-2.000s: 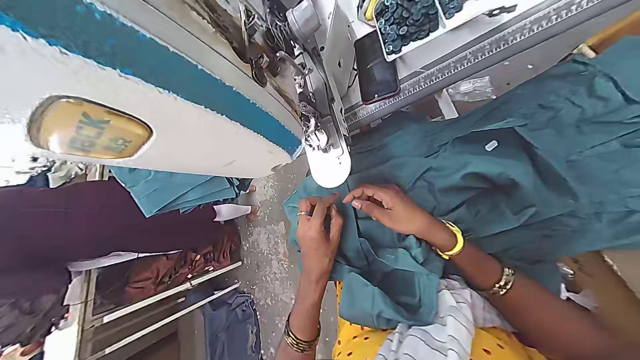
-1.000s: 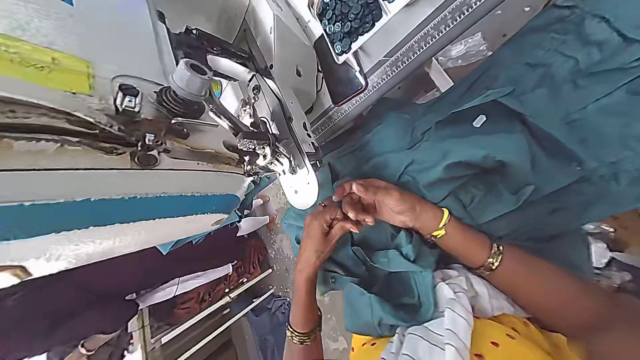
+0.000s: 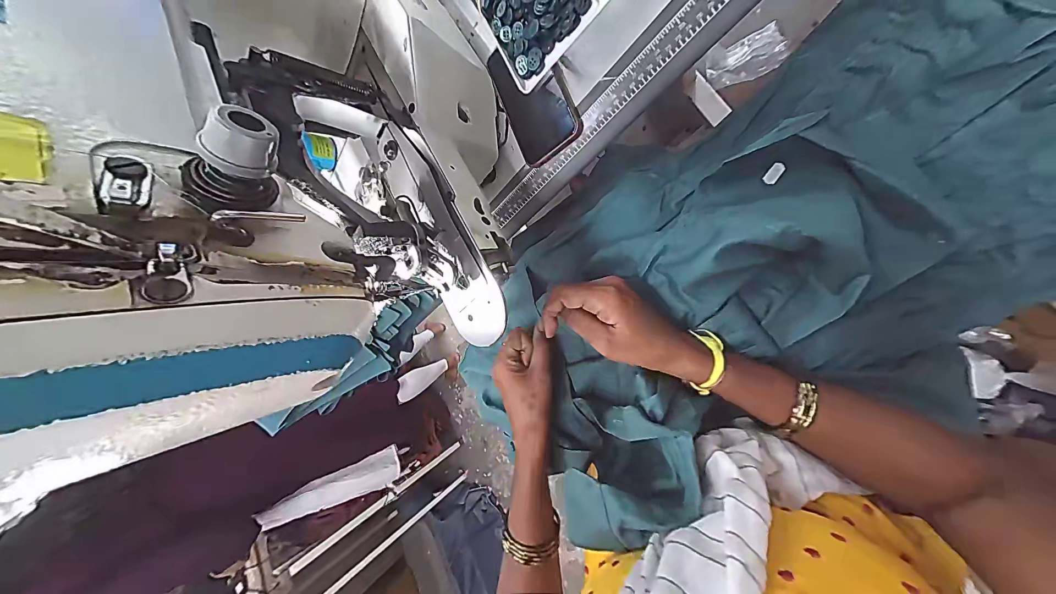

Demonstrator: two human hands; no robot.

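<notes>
A large teal cloth garment (image 3: 742, 256) is spread across the right and over my lap. My left hand (image 3: 525, 384) pinches an edge of it just below the white rounded arm end (image 3: 477, 312) of a sewing machine. My right hand (image 3: 615, 322), with a yellow band at the wrist, meets it from the right, thumb and forefinger together at the same edge. Whether something small sits between the fingertips is too fine to tell. A small white tag (image 3: 773, 173) lies on the cloth to the upper right.
A white tray of dark buttons (image 3: 536, 37) and a dark phone (image 3: 538, 115) lie beside a ruler strip (image 3: 610, 107) at the top. The machine body (image 3: 272, 330) fills the left. Below it are metal rails (image 3: 388, 511) and another person's feet (image 3: 425, 355).
The view has swung and moved closer to the machine. My hands, clasped together a second ago, are now slightly apart at the fingertips, still at the cloth below the machine arm.
</notes>
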